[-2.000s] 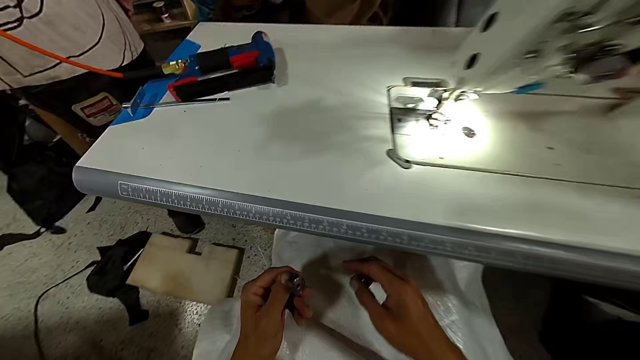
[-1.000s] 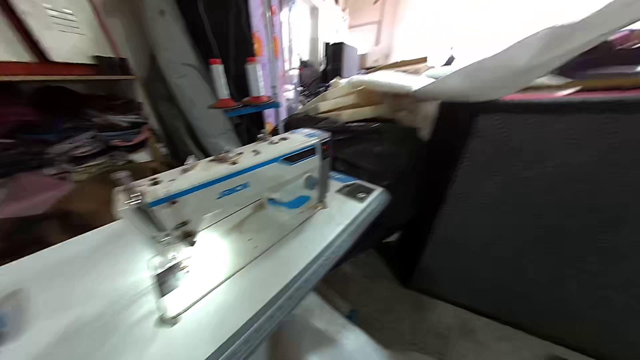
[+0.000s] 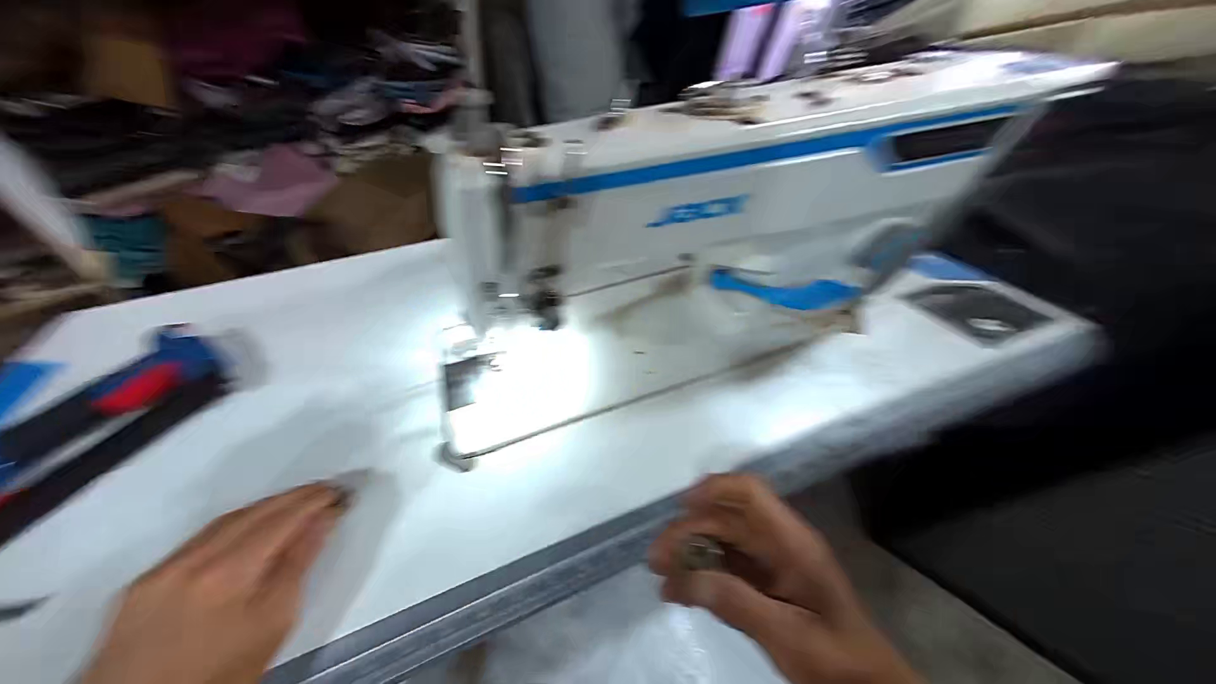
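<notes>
A white and blue Jack sewing machine (image 3: 741,190) stands on the white table (image 3: 361,380), its lamp glaring over the needle area. Over the tabletop at lower left is my left hand (image 3: 228,570), fingers together, with a small dark thing at its fingertips that blur keeps from being named. My right hand (image 3: 760,570) is at the table's front edge, its fingers curled around a small round metal part (image 3: 701,554). The blue, red and black tool (image 3: 142,389) lies on the table at the left, blurred.
The table's grey front edge (image 3: 532,598) runs diagonally below the machine. Fabric scraps (image 3: 275,180) are heaped behind the table at the left. A dark panel (image 3: 1064,532) rises at the right. White material (image 3: 608,636) hangs below the edge.
The view has swung widely. Two seconds ago both hands were below the table edge, over the white material; now my left hand is over the tabletop and my right at the edge.
</notes>
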